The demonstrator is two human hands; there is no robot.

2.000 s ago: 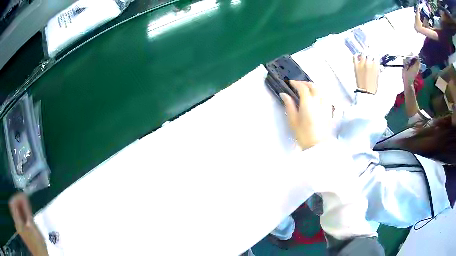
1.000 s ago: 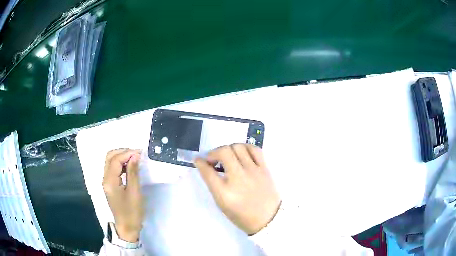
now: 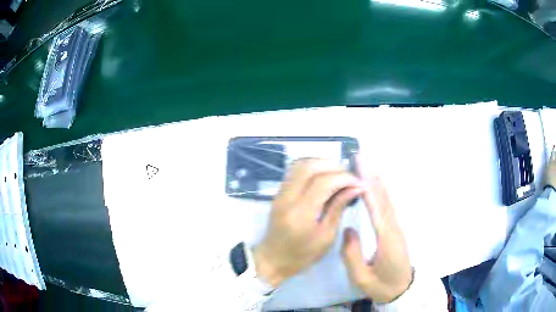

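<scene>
A black phone frame (image 3: 256,167) lies flat on the white foam sheet (image 3: 164,244), inside a shiny clear bag. My left hand (image 3: 308,213) lies over its lower right part, thumb and fingertips pinched together at the right end. My right hand (image 3: 381,244) is beside that end, fingers against the bag's edge and thumb apart; whether it grips the bag is blurred. My hands hide the frame's lower right corner. A triangle mark (image 3: 152,171) shows at left, where whitish empty bags seem to lie; their outline is not visible.
Bagged frames (image 3: 67,76) overlap on the green belt (image 3: 244,61) at upper left. Unbagged black frames (image 3: 515,157) are piled at right, near another person's sleeve (image 3: 530,237). A white board with dark holes (image 3: 18,213) stands at the left edge.
The black frame has moved right and now shows the bag's glare over it. My left hand has moved right onto it, and my right hand has shifted to its right end. The triangle mark is uncovered.
</scene>
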